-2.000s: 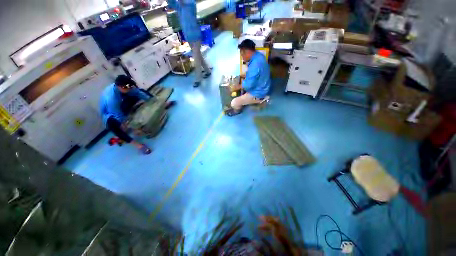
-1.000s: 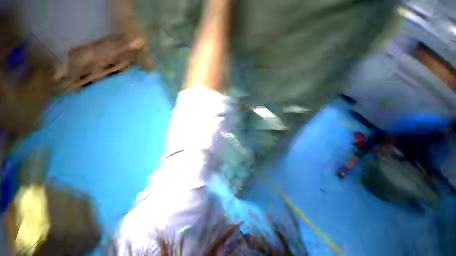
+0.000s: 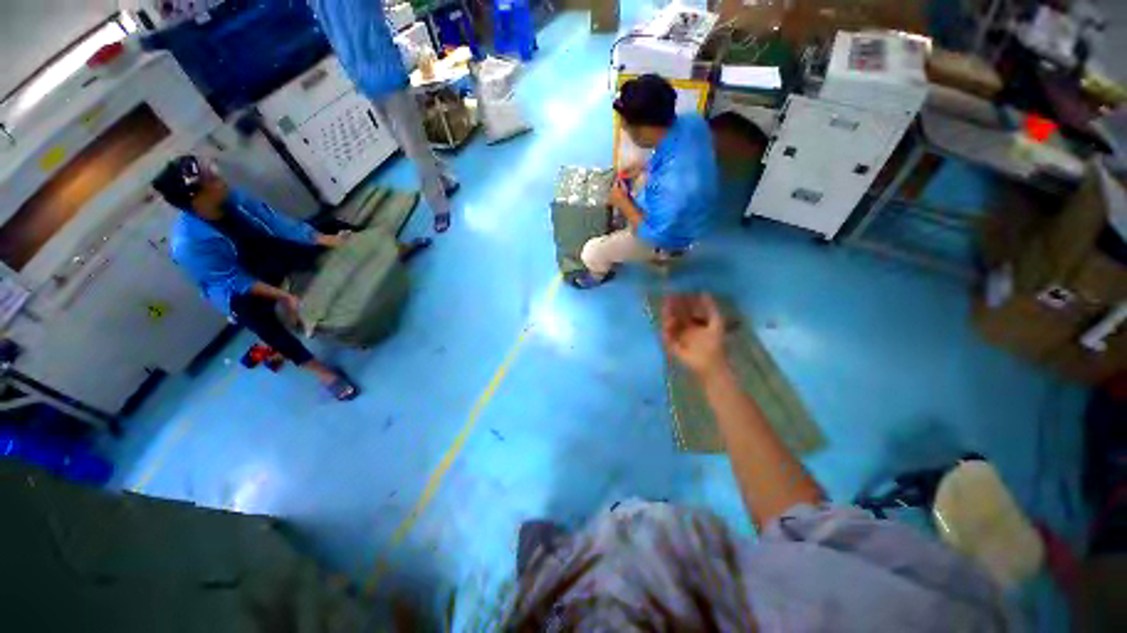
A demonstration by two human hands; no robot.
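My right hand is stretched out ahead, palm partly up with fingers loosely curled and apart; nothing shows in it, though it is slightly blurred. It shows over the flat olive woven sacks on the floor and does not visibly touch them. My left hand is not in view. A dark green wrapped stack fills the lower left corner.
A crouching person holds a green-wrapped carton at left. Another crouches by an upright green-wrapped carton. A third person stands behind. A stool with a pale seat is at lower right.
The view has swung back from the close green stack to the workshop floor. My right arm, bare with a pale sleeve, now reaches forward. The left crouching person's wrapped carton stands more upright than two seconds ago.
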